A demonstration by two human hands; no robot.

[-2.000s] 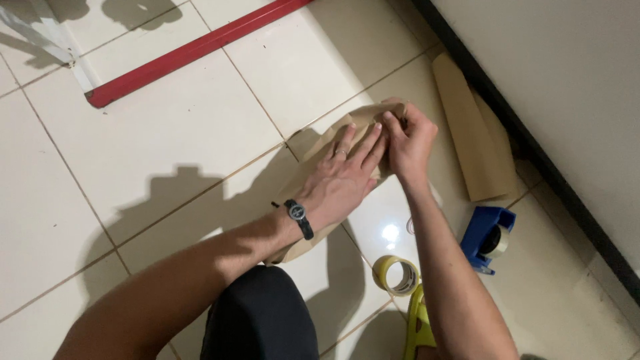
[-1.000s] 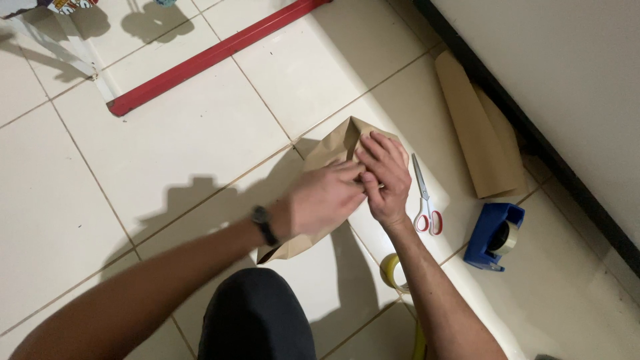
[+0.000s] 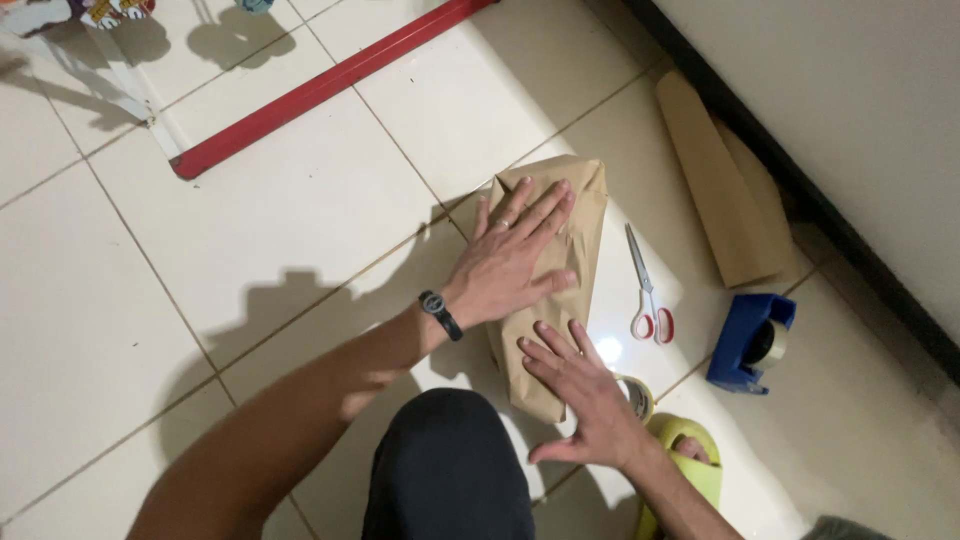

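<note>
A package wrapped in brown kraft paper (image 3: 589, 232) lies on the tiled floor, its top creased and its far end folded. My left hand (image 3: 510, 259) rests flat on its upper part with the fingers spread; a ring and a dark wristband show on it. Over the package's near end is my right hand (image 3: 581, 397), fingers spread, with the fingertips at the paper. Neither hand grips anything. To the right lie scissors (image 3: 646, 292) with white and red handles. A roll of tape (image 3: 639, 397) is partly hidden behind my right hand.
A blue tape dispenser (image 3: 727, 345) holds a roll at the right. Folded brown paper (image 3: 720, 187) lies along the wall's dark baseboard. A red metal bar (image 3: 330, 86) crosses the floor at the upper left. My knee (image 3: 450, 472) and a yellow-green shoe (image 3: 690, 457) are at the bottom.
Both hands were together at the package's far end; now they are apart, the right one nearer me. The package has turned more lengthwise, and more of its top shows.
</note>
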